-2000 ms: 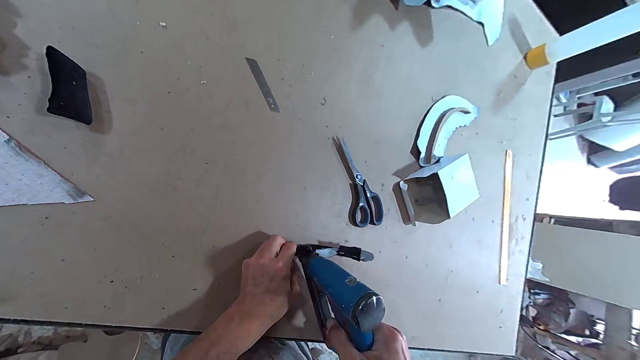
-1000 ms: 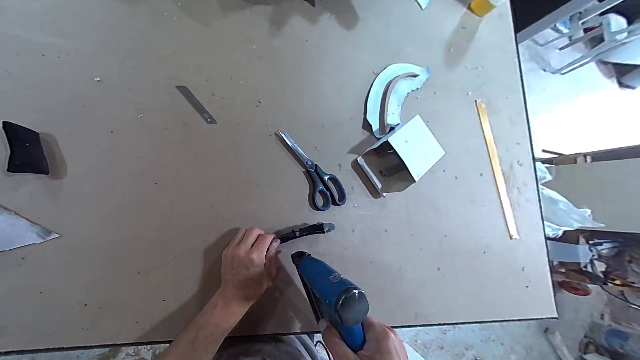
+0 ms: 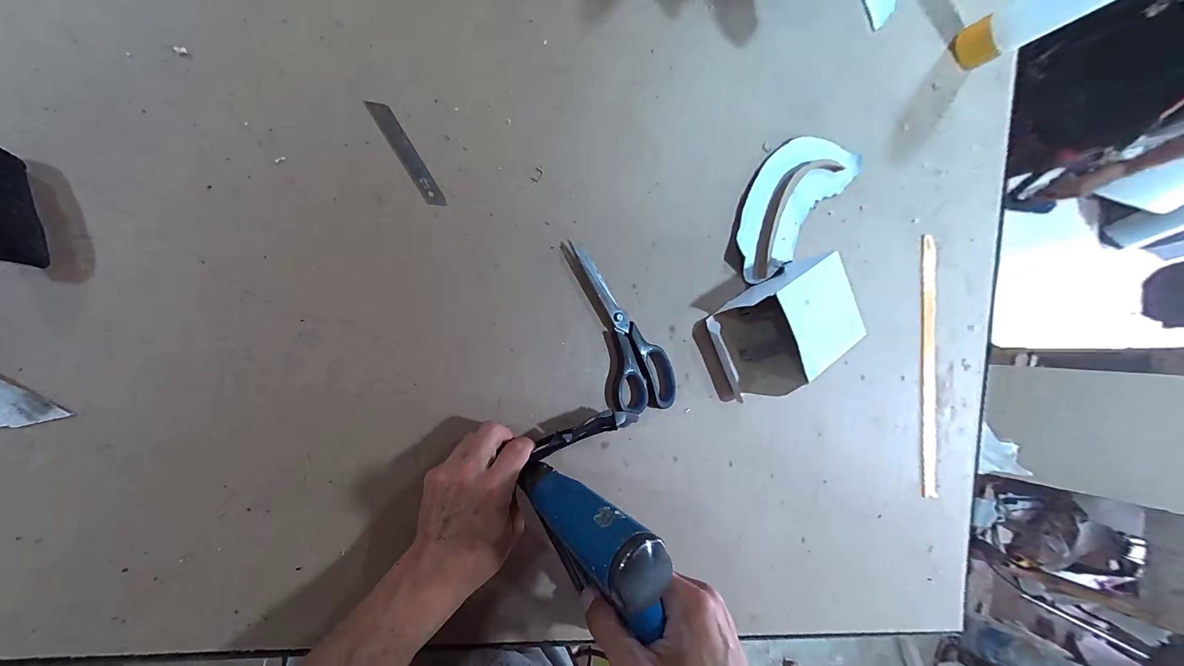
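Note:
Near the front edge of the table, my left hand (image 3: 470, 499) grips a narrow, curved dark strip (image 3: 583, 431) that sticks out to the right of its fingers. My right hand (image 3: 680, 624) is closed around the handle of a blue staple gun (image 3: 592, 523), probably pneumatic. The tool's dark nose meets the strip right beside my left fingertips; the exact contact point is hidden. Black-handled scissors (image 3: 632, 356) lie just beyond the strip's far end, blades pointing away.
An open cardboard box (image 3: 823, 319) lies right of the scissors, against a curved white piece (image 3: 768, 208). Farther right is a thin wooden strip (image 3: 929, 370). A metal blade (image 3: 405, 153) lies at upper left, a black pad (image 3: 18, 213) at the left edge, a yellow-capped bottle (image 3: 977, 43) at top right.
The tool's nose, apart from the dark strip one second ago, is now at the strip beside my left fingers. Both hands keep their holds. The view has shifted.

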